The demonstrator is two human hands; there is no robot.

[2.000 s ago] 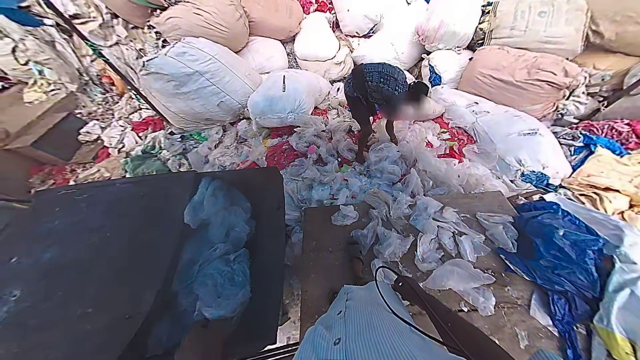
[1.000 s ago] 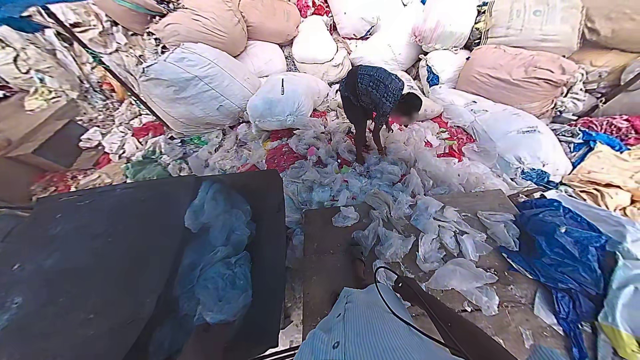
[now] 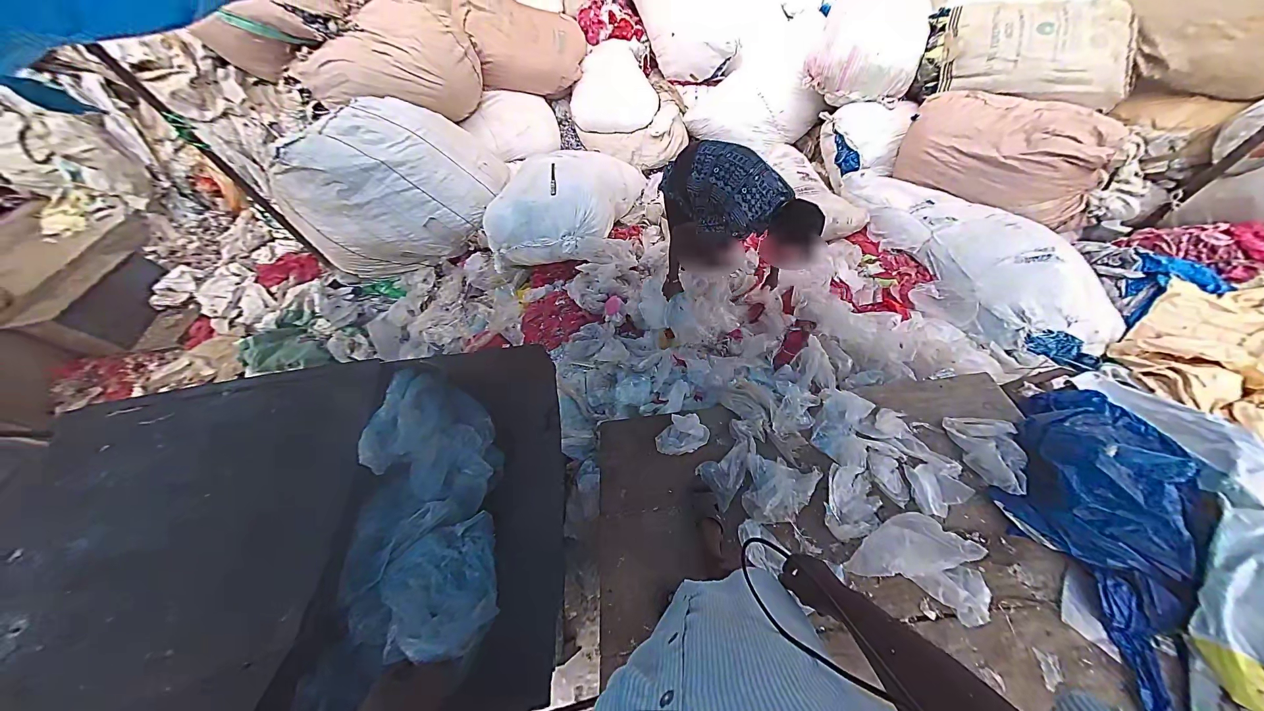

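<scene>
My left hand (image 3: 413, 683) is dim and partly cut off at the bottom edge, touching the lower end of a heap of thin, translucent plastic bags (image 3: 439, 583) on a dark board (image 3: 188, 513). Its fingers cannot be made out, nor whether it grips the plastic. My right forearm comes in from the lower right, and my right hand (image 3: 805, 578) is beside my striped shirt, close to a thin black cord (image 3: 755, 592). Its finger position is unclear. Crumpled clear plastic bags (image 3: 908, 553) lie just beyond it on a brown board (image 3: 647, 484).
Another person (image 3: 736, 193) bends over a wide pile of loose plastic (image 3: 652, 346) ahead. Stuffed white sacks (image 3: 385, 188) and tan sacks (image 3: 1007, 153) stand behind. Blue plastic sheeting (image 3: 1106, 484) lies at the right, and a slanting pole (image 3: 212, 158) crosses the upper left.
The other person, still bent over the pile, has shifted posture and moved their arms. My hands and the plastic near them show no plain change.
</scene>
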